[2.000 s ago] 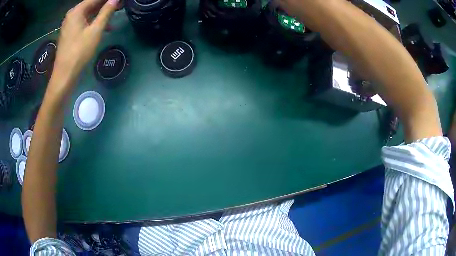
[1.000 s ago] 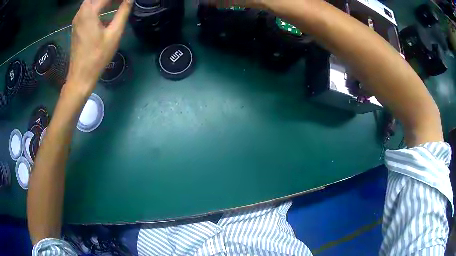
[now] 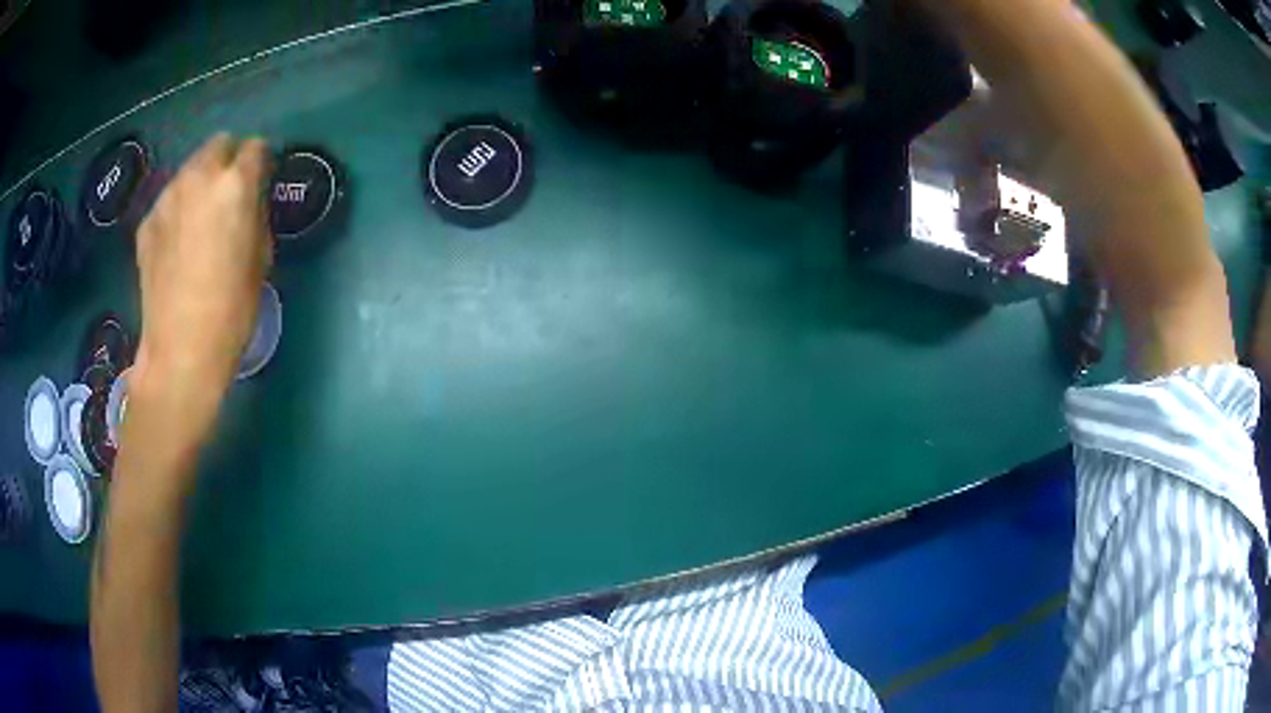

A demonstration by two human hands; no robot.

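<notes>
My left hand (image 3: 209,230) is over the left of the bench with its fingers curled, slightly blurred, beside a black logo cap (image 3: 303,192); whether it holds anything cannot be told. Another logo cap (image 3: 478,169) lies to the right. Two black housings stand at the rear, one (image 3: 613,63) in the centre and one (image 3: 778,105) to its right, each with a green circuit board showing inside. My right hand is out of the picture past the top edge; only the forearm shows.
More logo caps (image 3: 114,184) lie at far left. White-rimmed discs (image 3: 67,497) lie below them, and one is partly hidden by my left hand. A silver-and-white screw feeder (image 3: 962,230) stands at right under my right forearm. The bench's front edge (image 3: 669,571) curves below.
My left hand has moved down and left from the rear into fuller view. The black housing that was beside it at the top edge is no longer visible. My right forearm has shifted right.
</notes>
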